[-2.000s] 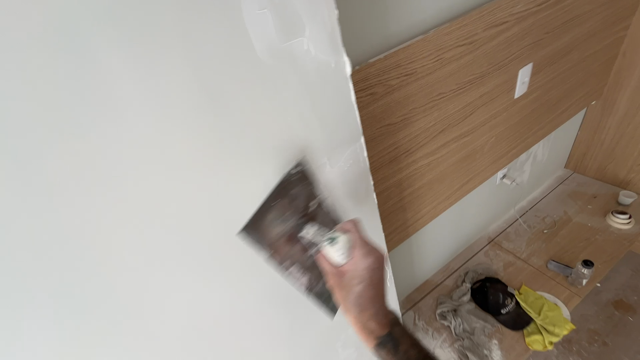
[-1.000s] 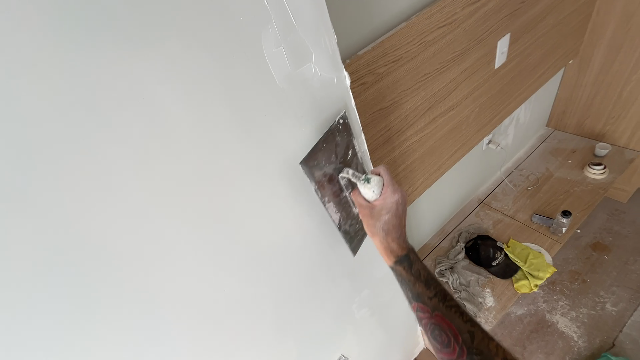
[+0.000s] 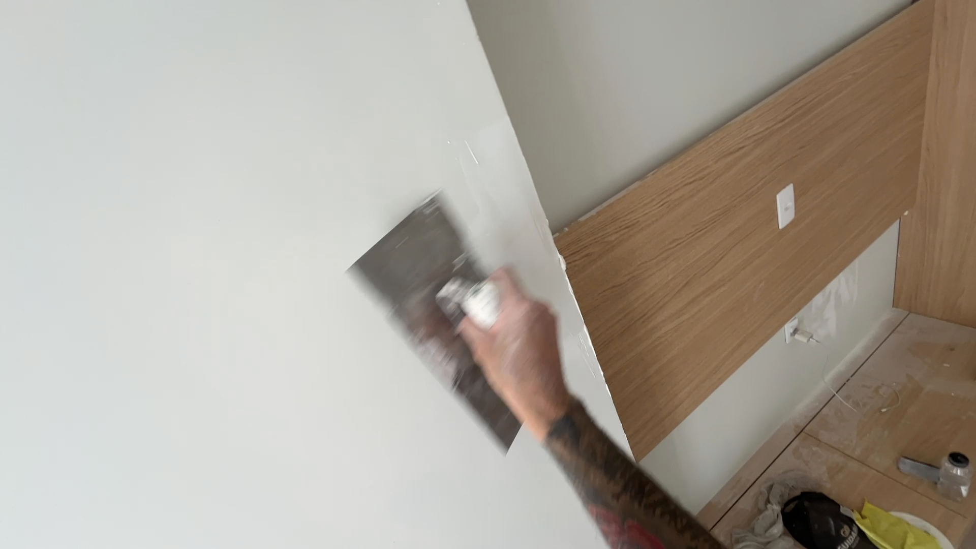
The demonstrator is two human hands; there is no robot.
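Observation:
My right hand (image 3: 522,351) grips the white handle of a rectangular steel plastering trowel (image 3: 427,297). The trowel is blurred and tilted, its blade over the smooth pale wall (image 3: 191,305) a little left of the wall's outer corner. Wet white compound (image 3: 496,183) lies in a strip along that corner, with thin ridges above the blade. Smears of compound mark the blade and handle. Whether the blade's far edge touches the wall cannot be told. My left hand is out of the frame.
Past the corner, a wood panel (image 3: 747,282) carries a white switch plate (image 3: 785,206). Below it a plug sits in an outlet (image 3: 793,331). A black cap (image 3: 820,522), a yellow cloth (image 3: 892,528), a grey rag (image 3: 770,511) and a small jar (image 3: 953,476) lie on the dusty wooden surface.
The trowel, beside the wall's corner edge one second ago, is now farther left of it, still in my right hand. Ridges of compound near the corner look thinner.

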